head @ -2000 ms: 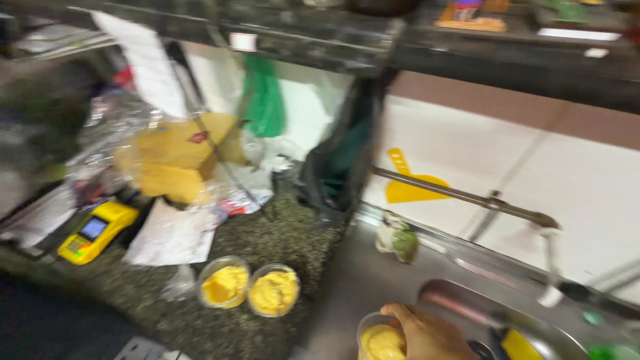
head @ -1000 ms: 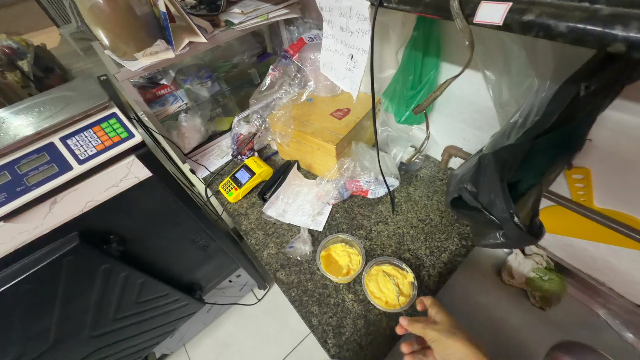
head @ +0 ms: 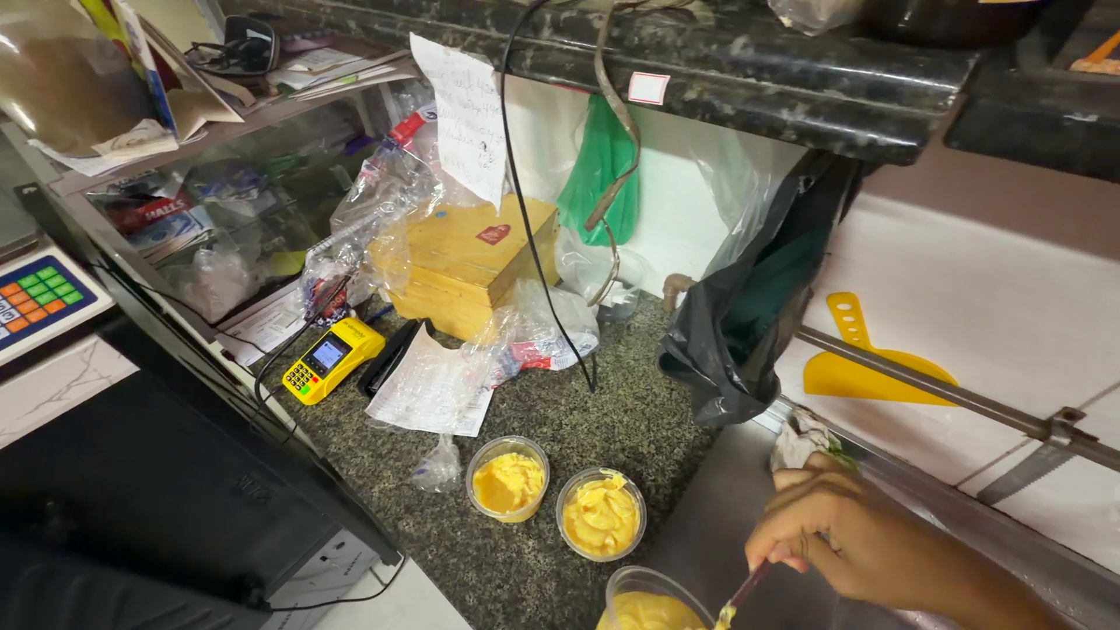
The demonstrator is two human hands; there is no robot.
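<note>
My right hand (head: pixel 831 534) grips the handle of a utensil (head: pixel 748 588), its lower end smeared with yellow cream beside the rim of a larger clear plastic tub (head: pixel 652 604) of yellow cream, cut off at the bottom edge. Up and left of that tub, two round clear plastic cups stand on the dark granite counter: the left cup (head: pixel 507 479) and the right cup (head: pixel 601 514), both holding yellow cream. A crumpled cloth (head: pixel 798 440) lies just behind my right hand. My left hand is out of the picture.
A yellow card terminal (head: pixel 332 359), papers and a wooden box (head: pixel 472 262) in plastic stand farther back. Above the steel sink surface (head: pixel 717 499), a black plastic bag (head: pixel 744 332) hangs near a metal rail (head: pixel 927 385) and a yellow scraper (head: pixel 866 372). A scale (head: pixel 44 297) is at left.
One second ago my right hand was near the right cup with no utensil visible; now it holds one over the larger tub. The view has shifted.
</note>
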